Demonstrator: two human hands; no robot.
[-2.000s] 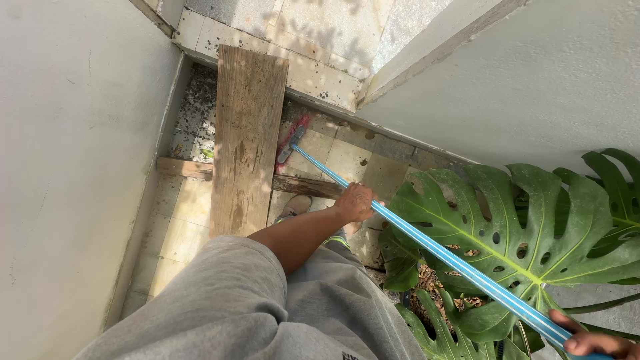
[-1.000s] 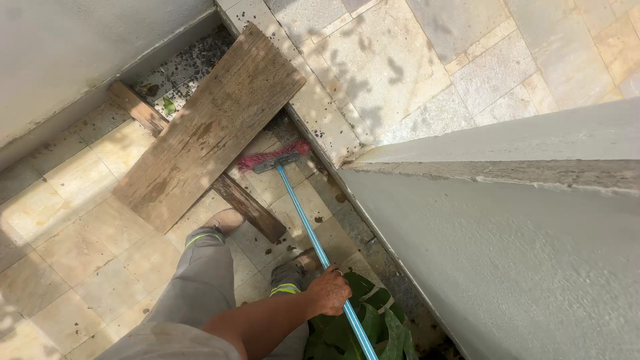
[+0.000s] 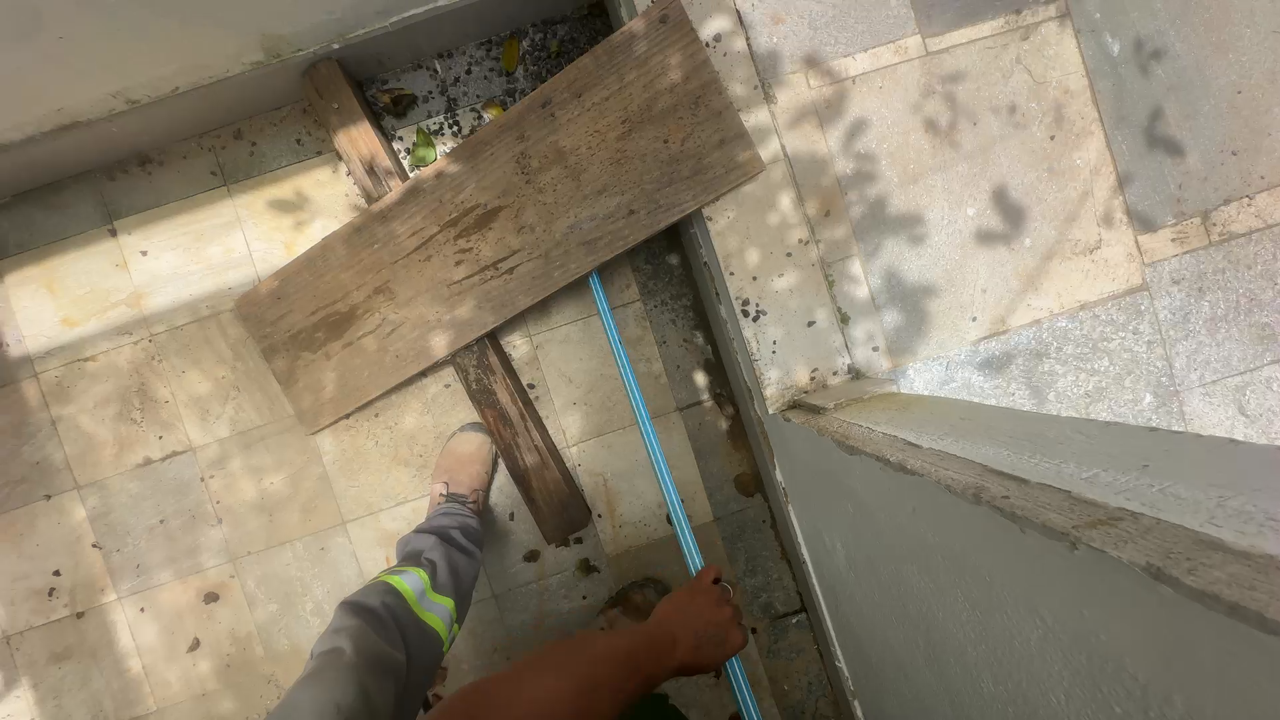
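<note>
My left hand (image 3: 700, 620), with a ring on one finger, is closed around a blue-and-white striped broom handle (image 3: 645, 430) at the lower middle. The handle slants up and its far end goes out of sight beneath a wide weathered wooden plank (image 3: 510, 220); the brush head is hidden there. The plank lies diagonally across a narrower wooden beam (image 3: 520, 440), whose two ends show on either side of it. My right hand is out of view.
A work boot (image 3: 464, 465) stands on the tiled floor (image 3: 250, 480) beside the beam. Black pebble-like debris (image 3: 450, 85) and leaves lie behind the plank. A raised ledge (image 3: 740, 350) and a grey wall (image 3: 960, 570) bound the right side; another wall (image 3: 180, 50) is at upper left.
The red brush head, visible beside the plank earlier, has gone under it. My right hand, seen at the handle's near end two seconds ago, is out of view. The view has swung and moved closer.
</note>
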